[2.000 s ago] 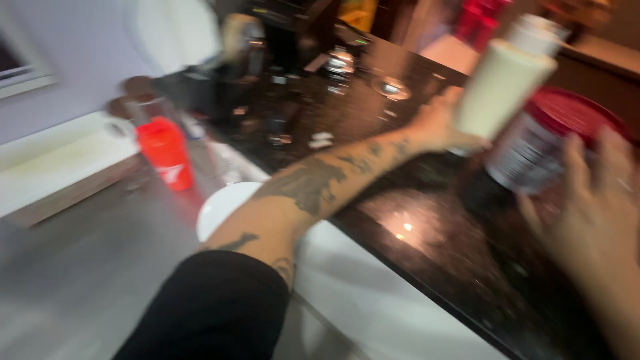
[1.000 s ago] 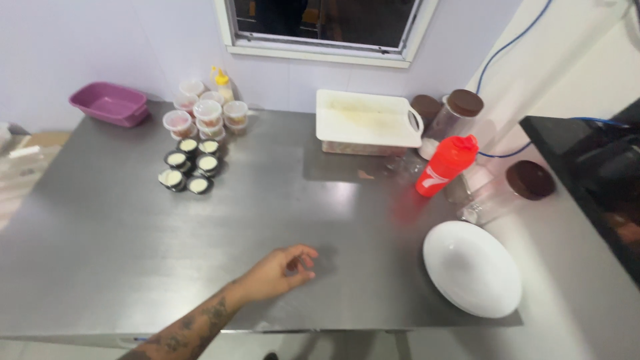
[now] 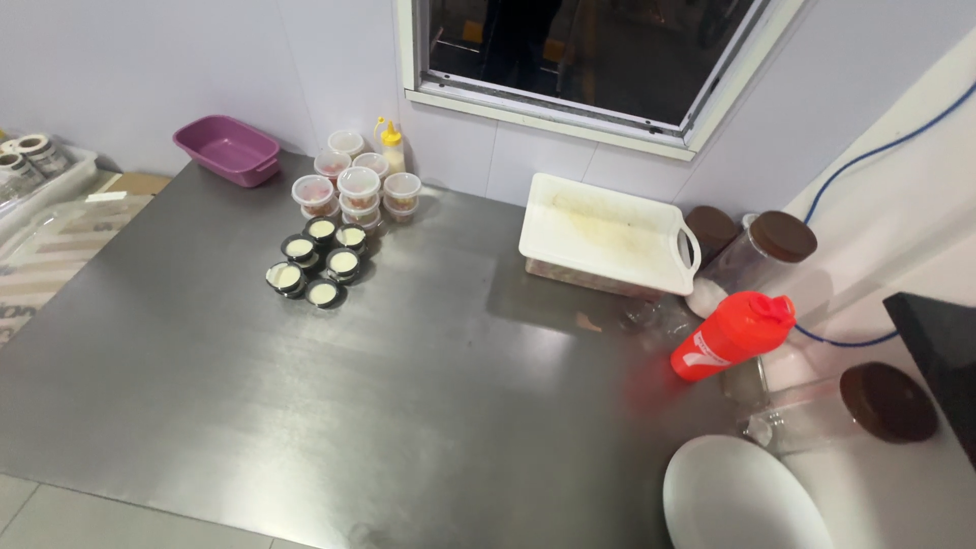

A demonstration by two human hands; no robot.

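Observation:
Neither of my hands is in view. On the steel table several black cups with pale filling stand in a group at the left. Behind them are stacked clear lidded tubs and a squeeze bottle with a yellow cap. A purple plastic basin sits at the table's back left corner. Near the wall, a white cutting board lies on top of a container. A red shaker bottle stands at the right, and a white oval plate is at the lower right.
Clear jars with brown lids stand along the right wall, where a blue cable hangs. The edge of a dark counter juts in at the right. A framed window is above the table. Rolls in a white bin lie at far left.
One second ago a tattooed arm and hand reached over the table's front; they have left the view. Two seconds ago both hands were at a dark counter, near a pale bottle and a red-lidded tub.

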